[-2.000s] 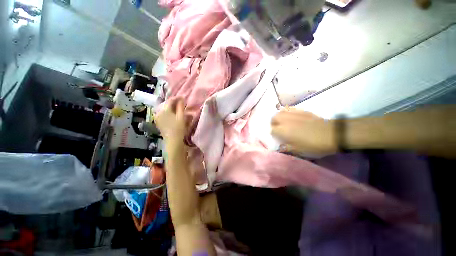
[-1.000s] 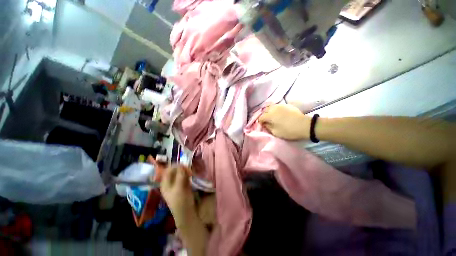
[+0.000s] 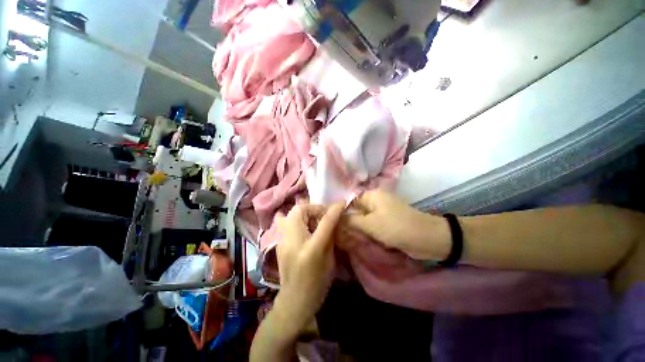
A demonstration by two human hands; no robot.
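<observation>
A dusty pink garment piece (image 3: 279, 152) lies in folds at the left of the white machine table, with its white lining (image 3: 361, 145) turned up in front of the sewing machine head (image 3: 353, 35). My left hand (image 3: 308, 244) and my right hand (image 3: 392, 226) are close together at the table's front edge. Both pinch the garment's edge where pink and white meet. The fingertips partly hide the gripped spot. A pink length of the garment runs from under my right hand across my purple-clothed lap.
A paler pink garment bundle (image 3: 262, 53) is heaped behind. A grey measuring tape (image 3: 544, 155) edges the white table (image 3: 495, 92). At left are another machine (image 3: 173, 205), a clear plastic bag (image 3: 64, 290) and an orange bag (image 3: 216, 283).
My left hand has moved up and right from below the table edge and now meets my right hand at the fabric. My right hand has moved down. The white lining is spread wider.
</observation>
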